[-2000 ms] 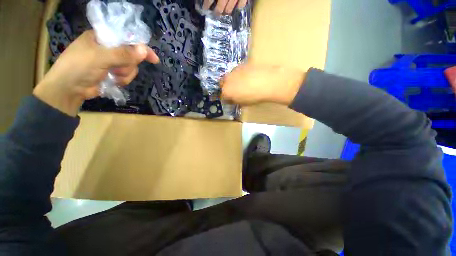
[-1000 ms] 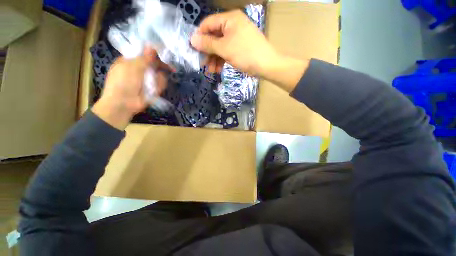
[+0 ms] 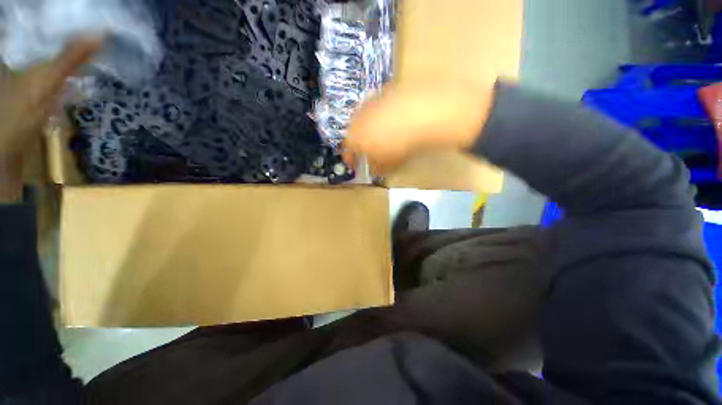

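Black flat plates with round holes (image 3: 229, 103) lie loose in a heap in the open main carton (image 3: 229, 253). Bagged plates (image 3: 340, 71) stand in a shiny row at the carton's right side. My left hand (image 3: 39, 103) is at the upper left, blurred and partly cut off, shut on crumpled clear plastic bags (image 3: 87, 39). My right hand (image 3: 419, 125) is blurred at the lower end of the bagged row, over the carton's right edge. Its fingertips are not clear, so I cannot tell whether it grips anything.
The carton's right flap (image 3: 459, 47) is folded outward. Blue plastic stools or bins (image 3: 649, 119) stand at the right, with a red item (image 3: 712, 107) at the edge. My legs and a dark shoe (image 3: 413, 217) are below the carton, near yellow tape (image 3: 479, 210).
My left hand has moved left with the bags, away from above the heap. My right hand has moved from the bags down to the bagged row. More of the black heap shows.
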